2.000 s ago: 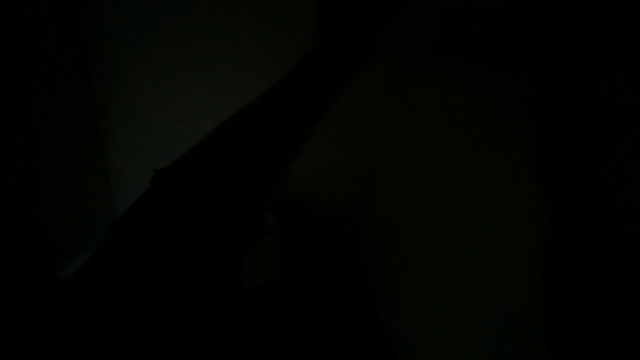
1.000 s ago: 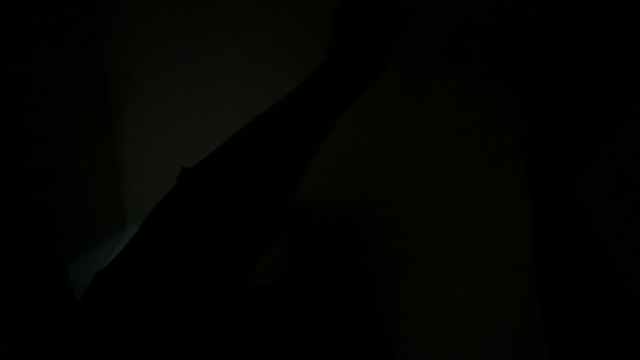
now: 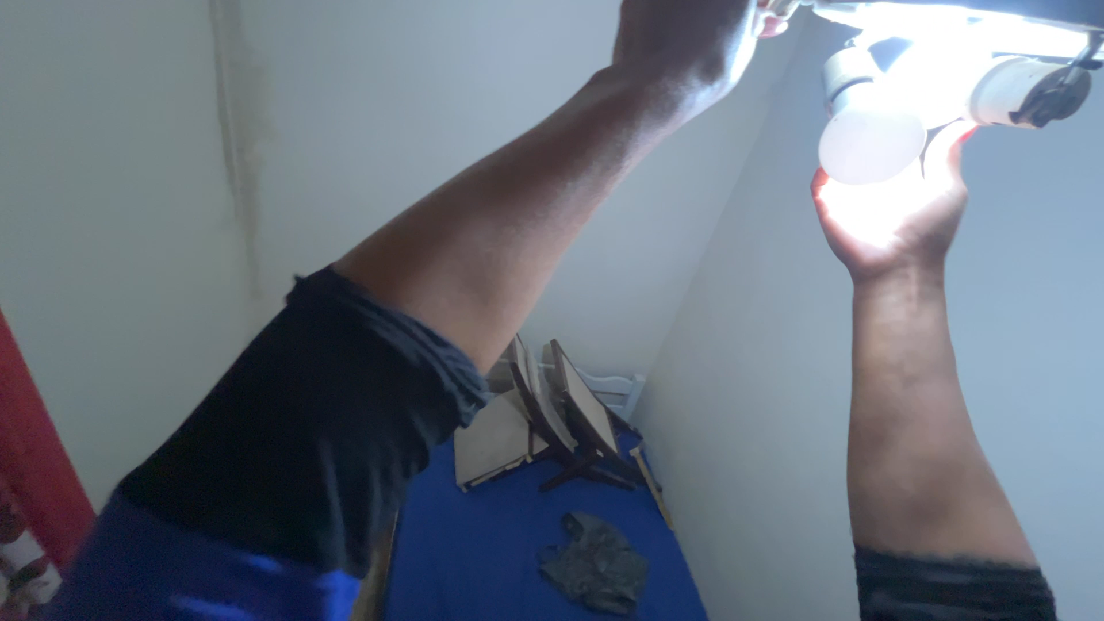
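At the upper right, a white round light bulb (image 3: 871,142) hangs from a white bulb socket (image 3: 852,73). A second white socket (image 3: 1005,90) sits to its right, with strong glare between the two. My right hand (image 3: 906,207) is raised palm up just below and behind the bulb, its fingers spread to either side; glare hides whether it touches anything. At the top edge, my left hand (image 3: 690,43) reaches up to the end of the bright overhead fixture (image 3: 949,17). Its fingertips are partly out of frame and what they hold cannot be made out.
Below is a surface with a blue cover (image 3: 483,535), bearing a crumpled dark cloth (image 3: 595,565) and several dark-framed pieces of furniture (image 3: 582,397) leaning together. A white headboard (image 3: 617,388) stands behind them. Walls rise close on both sides. A red upright edge (image 3: 34,448) is at the left.
The scene was almost black before and is now brightly lit from the fixture. My left arm was a raised dark silhouette and is still raised.
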